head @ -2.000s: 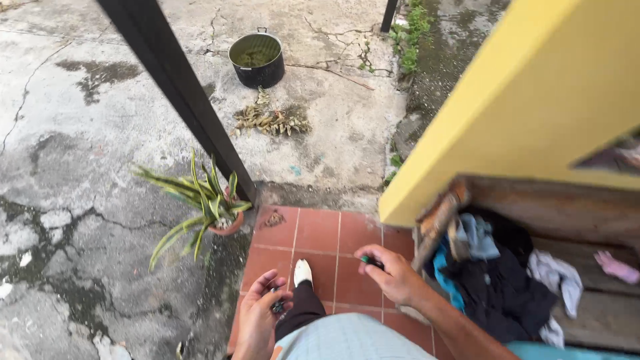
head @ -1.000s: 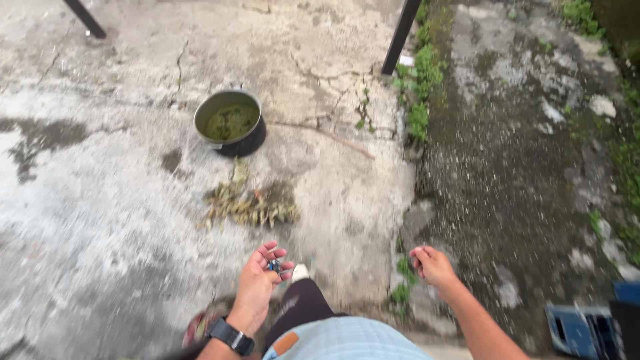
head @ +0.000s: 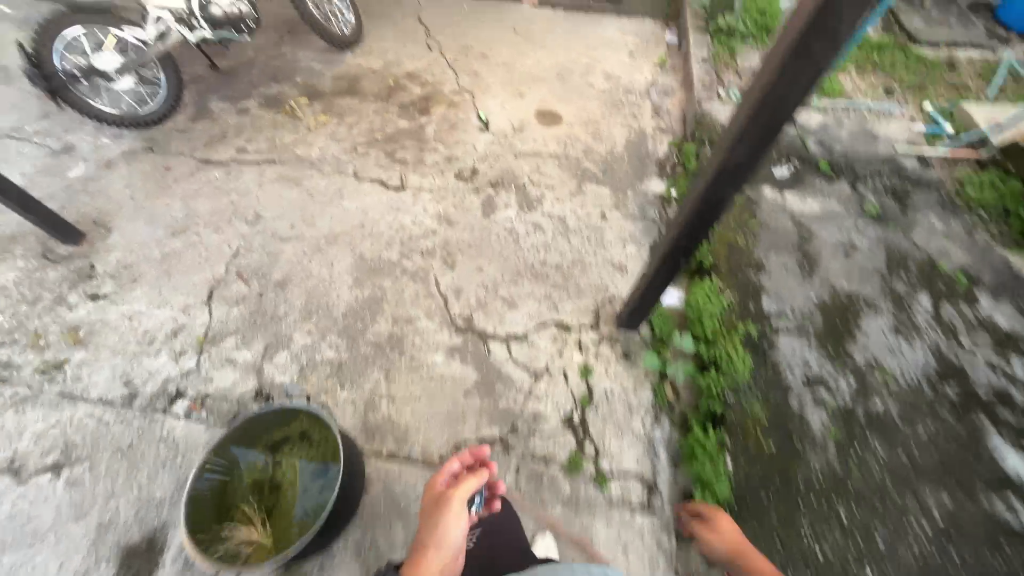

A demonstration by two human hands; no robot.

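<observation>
Some small bluish, shiny item (head: 478, 502) lies in my left hand (head: 452, 508), held between the thumb and curled fingers; what it is cannot be told. My right hand (head: 716, 534) hangs low at the right, fingers curled, near the edge of the concrete; blur hides whether anything is in it. Left of my left hand, apart from it, stands a dark round pot (head: 348, 480) full of greenish water, with pale roots or dry grass in it.
A slanting dark post (head: 712, 172) stands ahead on the right beside a strip of green weeds (head: 708, 384). Another post (head: 38, 210) is at the left. A motorcycle's knobby wheel (head: 108, 68) shows at the upper left. Cracks cross the concrete floor (head: 512, 240).
I have walked forward off the red tiles, and the pot is now close at my left. The potted plant and clothes-laden bench are out of view. My left hand still holds something small.
</observation>
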